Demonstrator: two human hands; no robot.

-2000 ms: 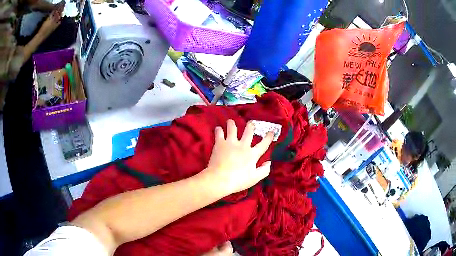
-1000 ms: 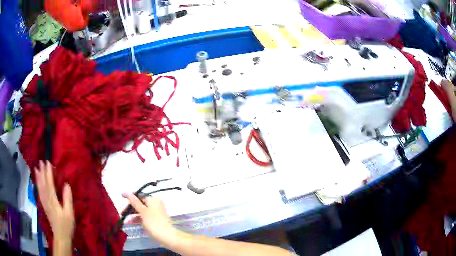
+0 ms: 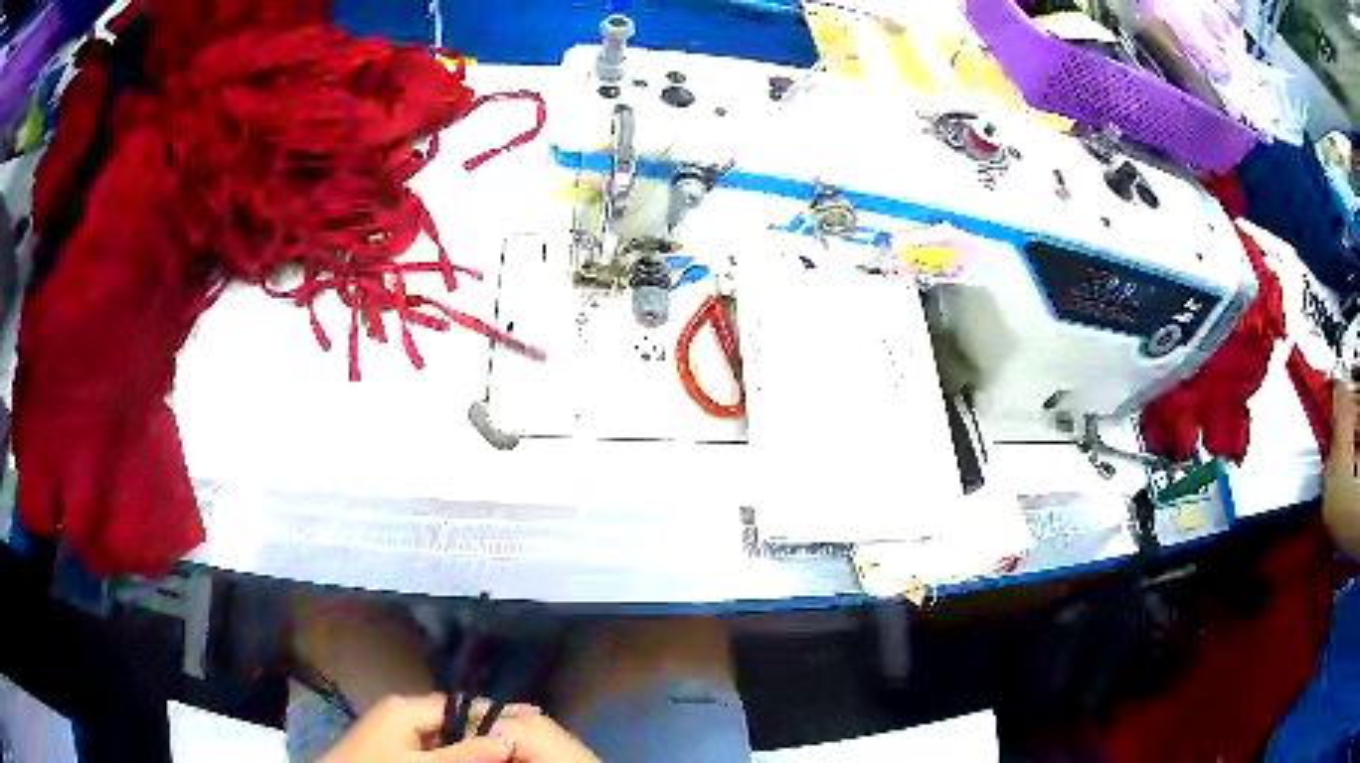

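Narrow black cord (image 3: 466,678) is held upright between the fingers of both hands at the bottom edge, low over my lap. My left hand (image 3: 395,727) and my right hand (image 3: 540,733) are close together, partly cut off by the picture's edge. The red garment bundle (image 3: 112,313) lies on the left of the table, with red ties (image 3: 410,306) spread from it. A red scissors handle (image 3: 707,358) shows beside white paper sheets (image 3: 850,410).
The white sewing machine (image 3: 984,291) stands behind the papers. A ruler scale (image 3: 597,537) runs along the table's front edge. A purple basket (image 3: 1119,105) is at the back right, with more red fabric (image 3: 1208,403) beside the machine. Another person's hand shows at the right edge.
The view has turned to the machine. Both hands have left the table and bundle and come together low, with black cord between them. The red bundle no longer has a hand on it.
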